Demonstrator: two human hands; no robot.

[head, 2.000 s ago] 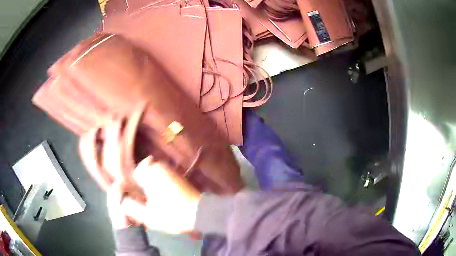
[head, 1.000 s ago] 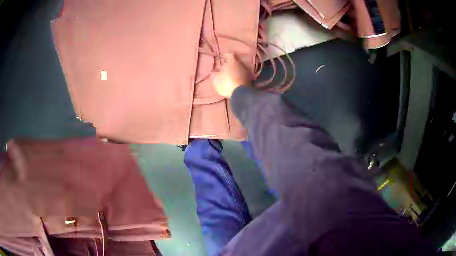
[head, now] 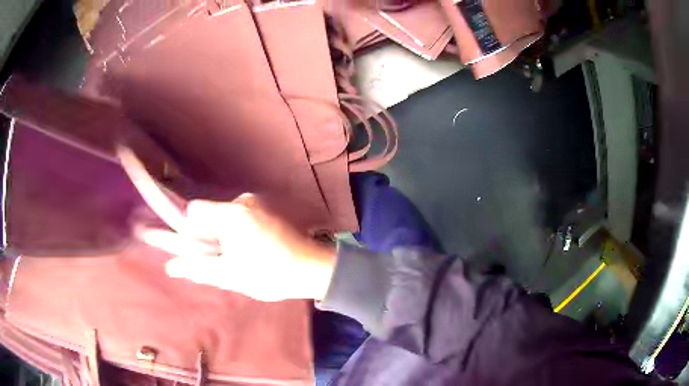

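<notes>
My right hand (head: 245,252) is at the centre-left, overexposed and blurred. Its fingers meet a pale brown strap (head: 151,187) and appear to grip it. The strap runs up to a blurred dark reddish-purple bag (head: 64,185) at the left edge. Below lies a reddish-brown bag (head: 174,317) with a small gold fitting (head: 146,353) and narrow straps. Behind my hand is a stack of flat reddish-brown bag panels (head: 204,83), with looped handles (head: 381,136) at its right edge. My left hand is not in view.
More brown bag pieces (head: 412,26), one with a dark label (head: 477,26), lie at the top over a white sheet (head: 393,75). Grey metal legs (head: 597,128) and a shiny curved edge (head: 672,264) stand at the right. A yellow line (head: 580,288) marks the floor.
My right hand has left the handles on the stack and moved left to the strap. The dark bag has come into view at the left. The lower bag shows farther right.
</notes>
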